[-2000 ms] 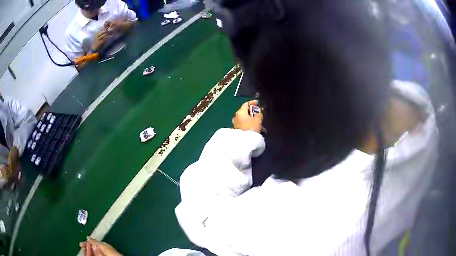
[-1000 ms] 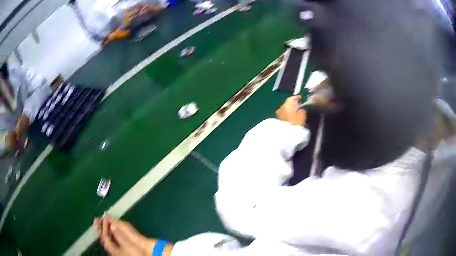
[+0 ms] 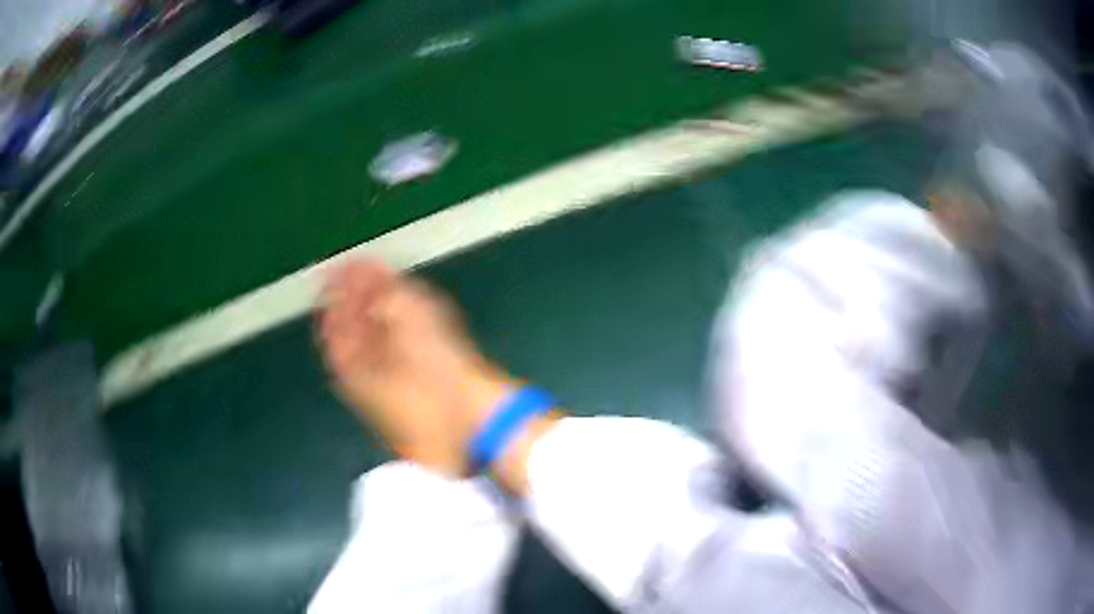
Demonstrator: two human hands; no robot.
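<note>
My left hand (image 3: 372, 374) and my right hand (image 3: 450, 354) are close together, overlapping and blurred, at the pale metal edge (image 3: 552, 198) of the belt. A blue wrist strap is on the wrist of the right-hand one. I cannot tell whether either hand holds anything. A small white unit (image 3: 412, 157) lies on the green conveyor belt (image 3: 288, 180) beyond my hands. Another white unit (image 3: 720, 54) lies farther right on the belt.
A person's white sleeve (image 3: 828, 324) is close at the right over the green bench (image 3: 600, 312). A blurred pale object (image 3: 446, 46) lies far on the belt. A grey upright shape (image 3: 72, 468) stands at the left.
The view has turned down and left. My hands now show larger and nearer the middle, with both sleeves in view. The neighbour's head has left the picture.
</note>
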